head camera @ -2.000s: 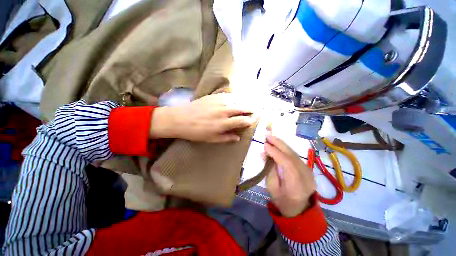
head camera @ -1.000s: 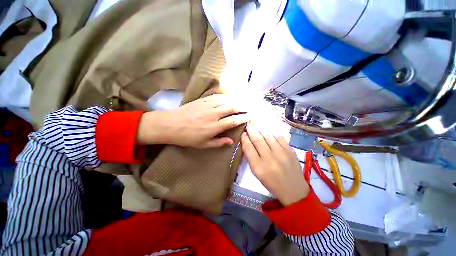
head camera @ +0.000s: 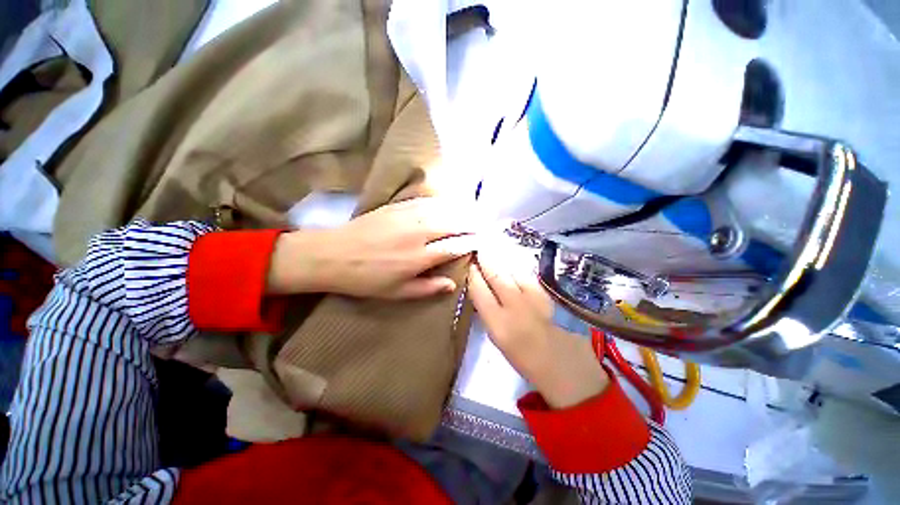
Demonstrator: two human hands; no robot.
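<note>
A large khaki garment panel lies across the table and hangs over its front edge. My left hand lies flat on the panel, fingers pointing at the needle area. My right hand has its fingertips on the panel's right edge, close beside my left fingertips. The sewing machine is white with a blue stripe. Its needle area is washed out by bright light, so the needle and the cloth under it cannot be made out. A thin strip with a glinting edge runs along the panel's edge below my fingers.
Red-handled scissors and yellow-handled scissors lie right of my right hand, partly behind the machine's shiny rim. Crinkled clear plastic is at the table's right corner. A grey measuring strip runs along the table edge. White and khaki cloth heaps lie left.
My right hand has moved left from beside a brown strip to the panel's edge, next to my left hand. The machine head appears shifted and now covers part of the scissors.
</note>
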